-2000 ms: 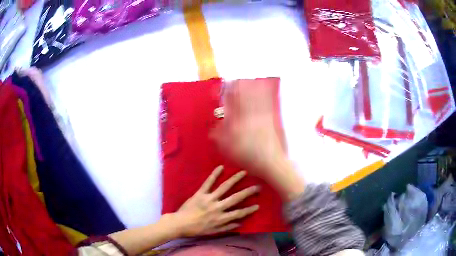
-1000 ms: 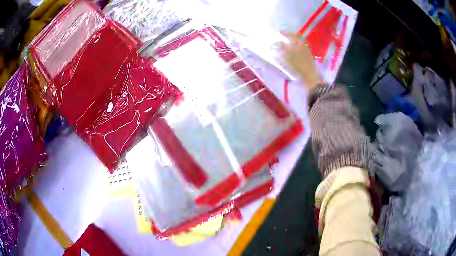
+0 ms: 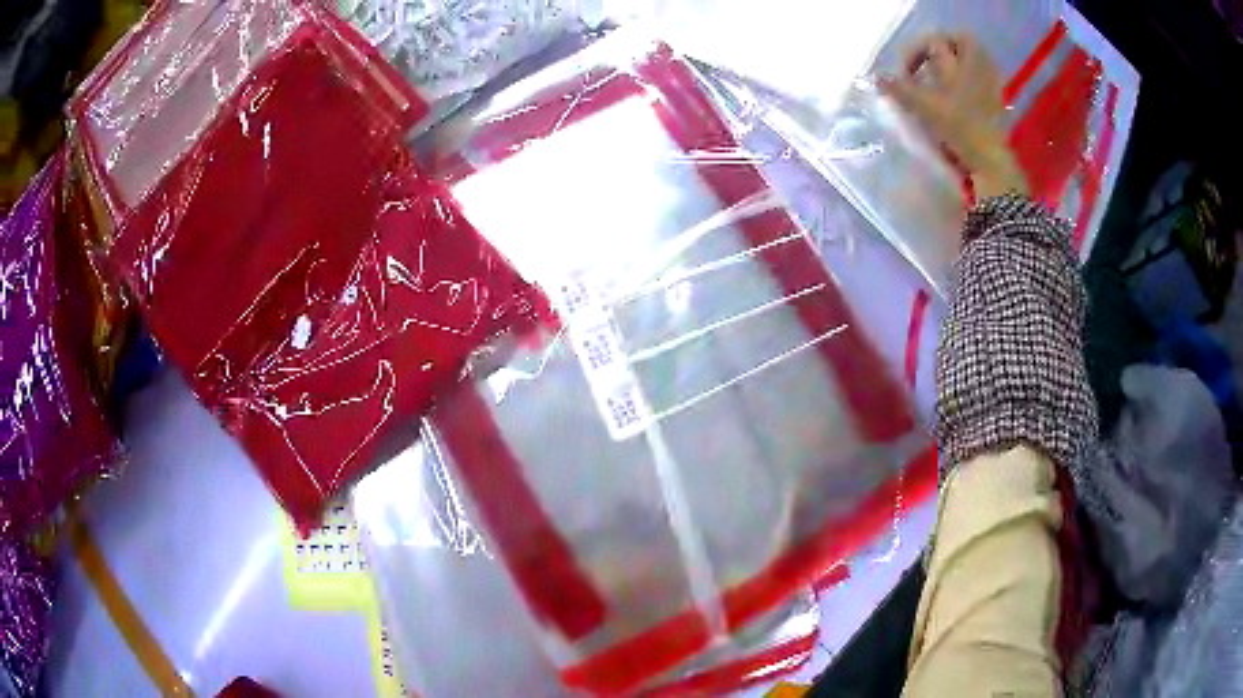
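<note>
My right hand (image 3: 958, 109) reaches to the upper right, its fingers curled over a clear bag with red bands (image 3: 1056, 137); whether it grips the film cannot be told. My left hand is out of the picture. A stack of empty clear bags with wide red bands (image 3: 763, 409) lies in the middle, a white printed strip on the top one. A bagged red garment (image 3: 273, 232), shiny and dark red, overlaps the stack's left side. A small piece of red cloth (image 3: 246, 689) shows at the bottom edge.
Purple shiny packets (image 3: 48, 341) lie at the far left. A yellow-edged printed sheet (image 3: 327, 580) lies under the bags. Orange tape (image 3: 130, 614) crosses the white table at lower left. Grey crumpled plastic (image 3: 1159, 477) sits beyond the right edge, beside my sleeve.
The view has swung from the folded red jacket to the bags on the right. My left hand has left the picture. My right hand has moved off the jacket to the upper-right bag.
</note>
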